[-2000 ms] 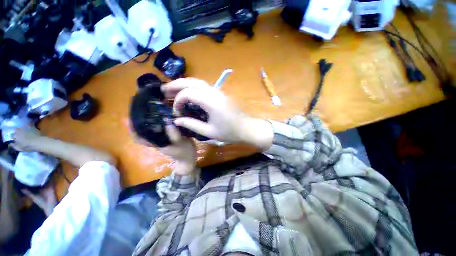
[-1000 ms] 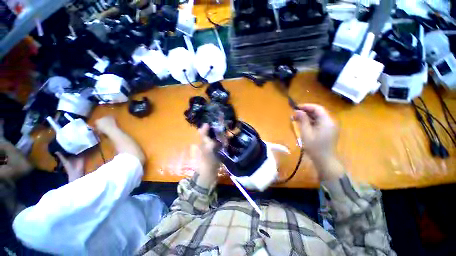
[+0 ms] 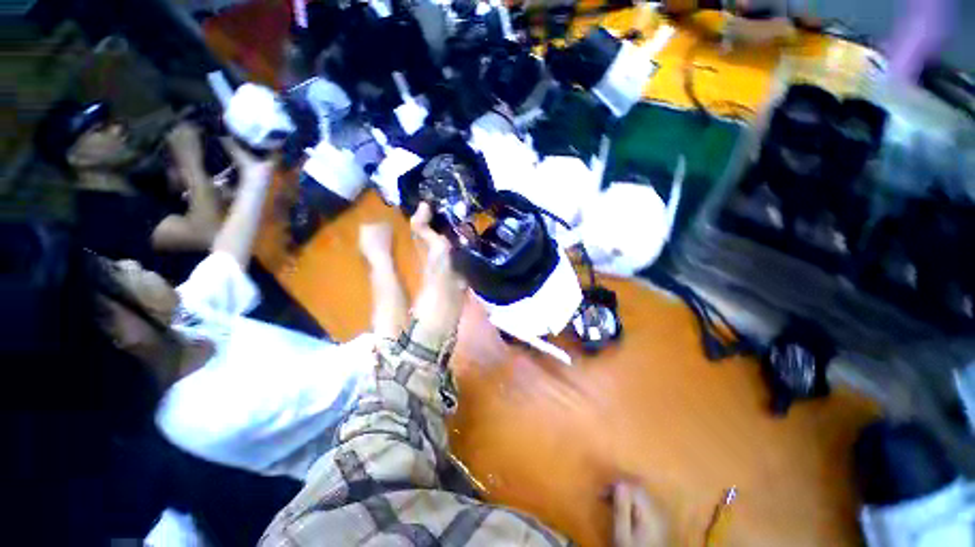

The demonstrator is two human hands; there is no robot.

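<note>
My left hand (image 3: 433, 251) holds the black front housing (image 3: 454, 187), with its circuit board facing up. The white camera body (image 3: 540, 305) is against it, its black hollow open and thin wires running between the two halves. Its slim white antenna (image 3: 551, 348) points down right. My right hand (image 3: 638, 518) is at the bottom edge, cut off and blurred, over the orange bench; whether it holds anything cannot be told. A thin orange-yellow tool (image 3: 722, 517) lies to its right.
A loose black housing (image 3: 597, 321) sits beside the camera body, another (image 3: 796, 369) farther right near black cables (image 3: 711, 326). White cameras (image 3: 625, 227) crowd the back. Grey trays (image 3: 791, 278) stand at the right. Coworkers are at the left, one in a white sleeve (image 3: 278, 395).
The view has swung left and tilted. My left hand has raised the two camera halves away from me. My right hand, earlier holding a thin dark item, is now low at the picture's edge.
</note>
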